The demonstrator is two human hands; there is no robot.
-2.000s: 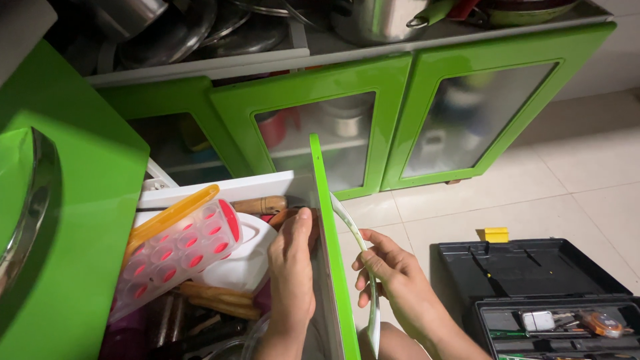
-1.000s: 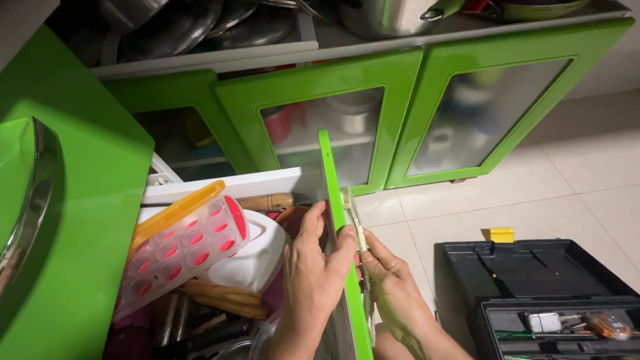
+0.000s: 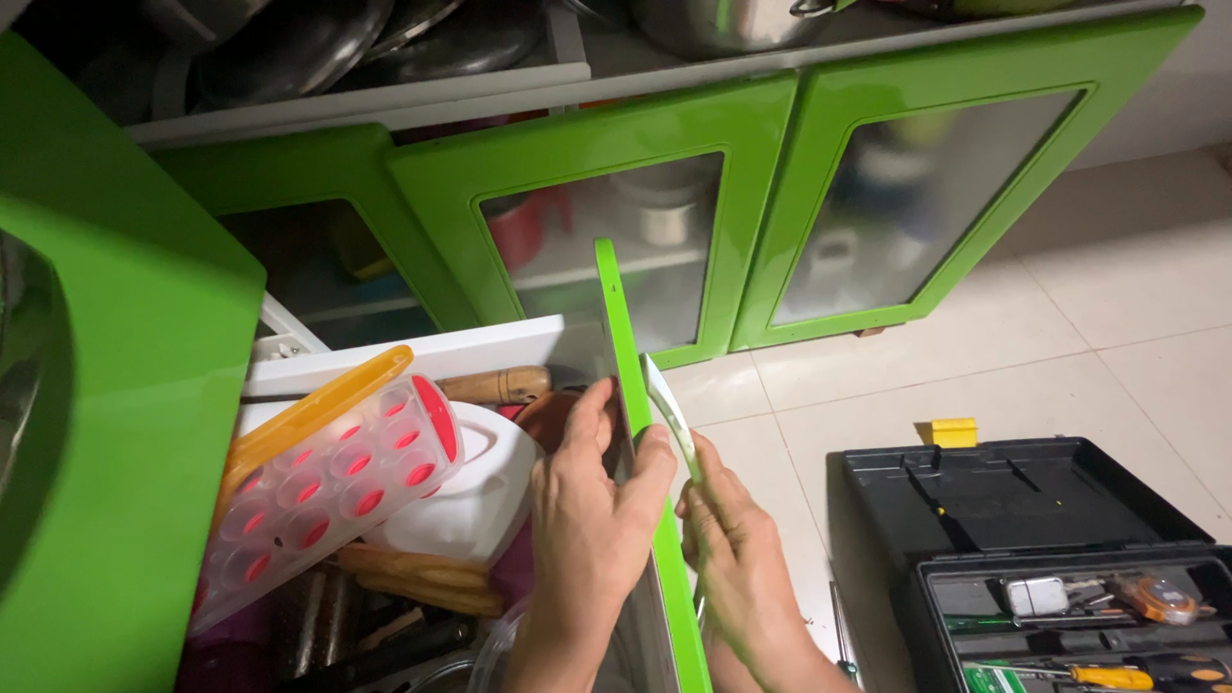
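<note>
A green drawer front [image 3: 630, 385] stands on edge at the middle of the head view, on a drawer pulled out and full of kitchen utensils. My left hand [image 3: 592, 520] is on its inner side, the thumb over the top edge and the fingers inside the drawer. On the outer side my right hand [image 3: 736, 549] grips a curved metallic drawer handle [image 3: 671, 404], whose far end lies close to the green face. The fingertips of my right hand are partly hidden behind the handle and the drawer front.
Inside the drawer lie an ice cube tray [image 3: 337, 481], an orange utensil [image 3: 318, 409] and wooden tools [image 3: 423, 577]. An open black toolbox [image 3: 1020, 553] stands on the tiled floor at right, a screwdriver [image 3: 840, 626] beside it. Green cabinet doors [image 3: 760, 212] stand beyond.
My left hand has moved from deeper inside the drawer onto the drawer front's edge. My right hand has stayed at the handle, which has shifted slightly against the front.
</note>
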